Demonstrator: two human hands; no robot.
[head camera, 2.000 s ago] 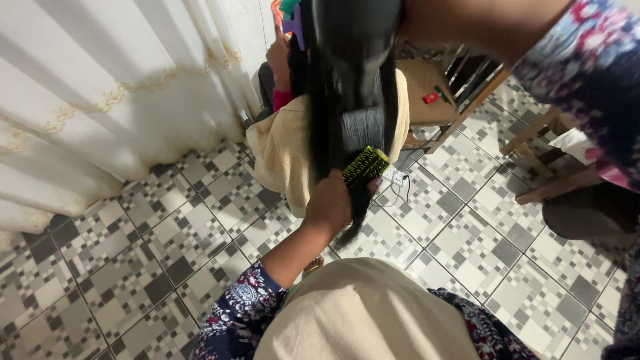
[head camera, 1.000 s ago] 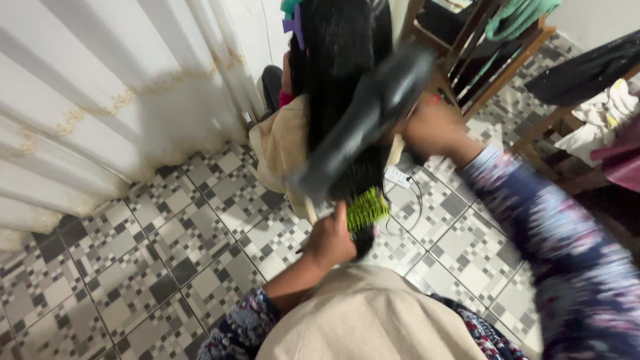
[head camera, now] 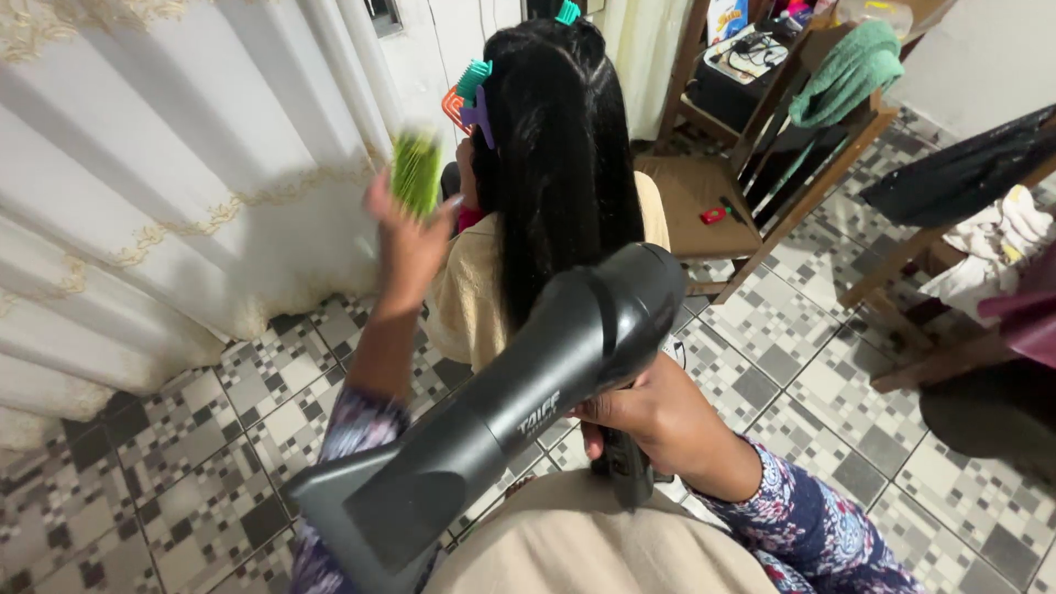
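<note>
My right hand [head camera: 648, 412] grips the handle of a black Taiff hair dryer [head camera: 528, 363], whose flat nozzle points down and left. My left hand [head camera: 412, 239], raised beside the curtain, holds a green bristled hairbrush [head camera: 415, 172], blurred by motion. Between and beyond my hands is the back of a seated person's head with long, straight black hair [head camera: 561, 165], parted at the crown. A teal hair clip [head camera: 473, 80] and a purple hair clip [head camera: 478, 120] sit at the left side of the head, another teal clip [head camera: 568, 11] on top. A beige towel [head camera: 470, 289] covers the person's shoulders.
A white curtain [head camera: 206, 165] hangs at the left. At the right stands a wooden chair [head camera: 701, 206] with a small red item [head camera: 714, 215] on its seat and a green towel [head camera: 854, 70] over its back. Draped cloths [head camera: 1002, 239] lie farther right. The floor [head camera: 792, 355] is tiled.
The brush in my left hand has left the hair ends and risen to the left. The dryer, earlier across the hair, is now lower and nearer to me.
</note>
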